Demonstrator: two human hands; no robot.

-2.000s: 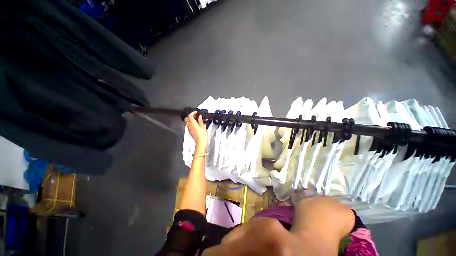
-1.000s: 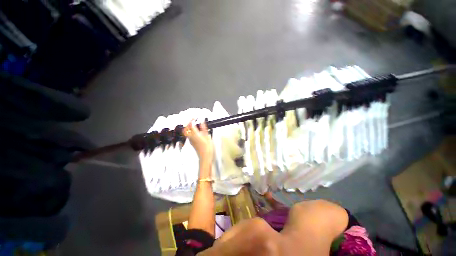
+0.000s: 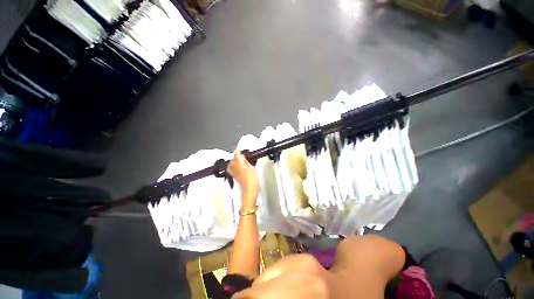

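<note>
White garments [image 3: 375, 169] hang in tight rows from black hangers [image 3: 375, 114] on a long dark rail [image 3: 468, 74] that crosses the view at a slant. Some yellowish patches show among the white near the middle. My left hand [image 3: 243, 170], bare with a bracelet at the wrist, is at the rail near the middle, its fingers closed around black hanger hooks. Hooks are bunched to its left and right. Large blurred bare skin fills the bottom centre, beside a pink floral sleeve; I cannot make out my right hand there.
Dark garments [image 3: 44, 216] hang at the rail's left end. A strapped brown carton [image 3: 214, 263] is below the white garments. Racks of dark and white garments [image 3: 155, 32] stand at upper left. A brown surface [image 3: 497, 204] with small items is at right.
The view has turned, and the rail now slopes up to the right. More hangers are left of my left hand, the right-hand hangers are bunched closer, and bare rail shows beyond them.
</note>
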